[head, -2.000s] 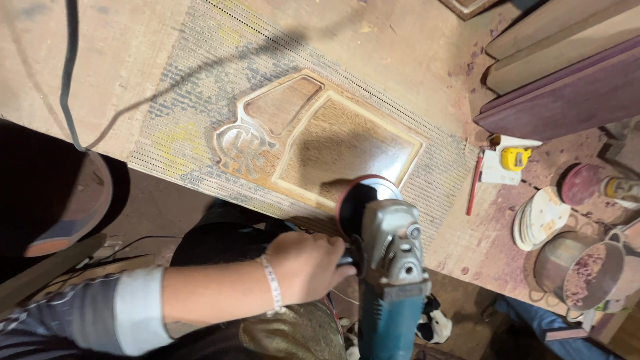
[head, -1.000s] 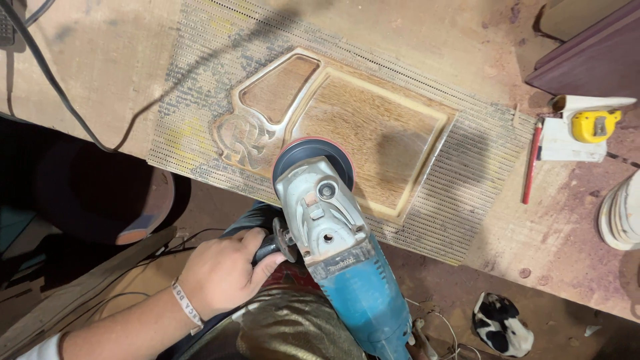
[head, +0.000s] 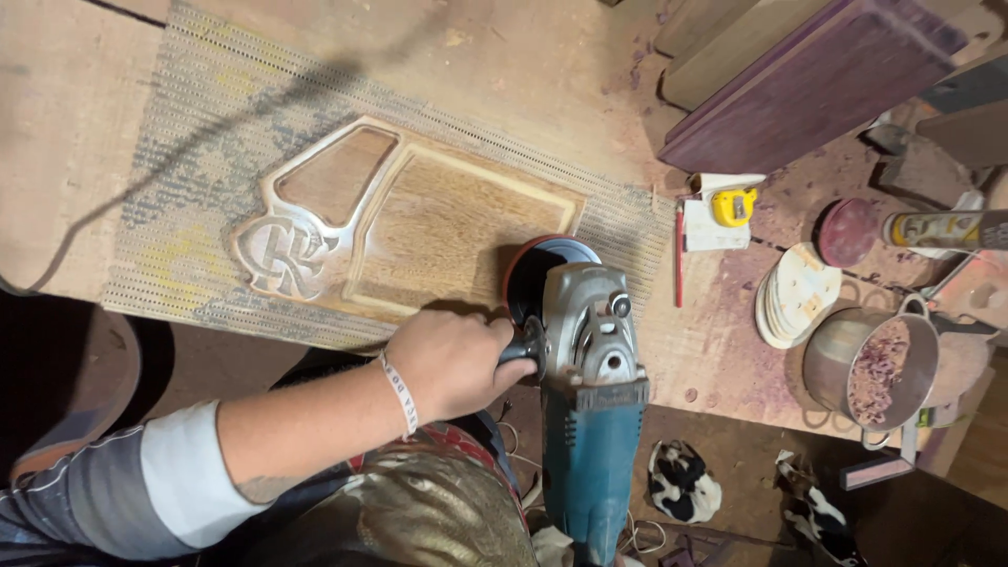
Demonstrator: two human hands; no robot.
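My left hand [head: 449, 362] is closed around the black side handle of a teal angle grinder or polisher [head: 592, 441]. Its round disc [head: 543, 272] lies over the lower right part of a carved wooden board [head: 449, 228]. That board has a recessed panel, a smaller framed opening and an interlaced letter carving at its left end. Under it is a perforated non-slip mat [head: 205, 165]. My right hand is almost wholly hidden at the bottom edge, by the rear of the tool, so its hold cannot be made out.
Right of the mat are a red pencil [head: 679, 256], a yellow tape measure [head: 734, 207], stacked sanding discs [head: 795, 295] and a metal pot [head: 835, 354] of shavings. Purple-faced boards [head: 811, 87] stand behind. Two black-and-white animals [head: 683, 482] [head: 819, 512] lie on the floor below the bench edge.
The disc has moved right along the board, from near its middle a second ago to its lower right part. My left hand has kept hold of the side handle.
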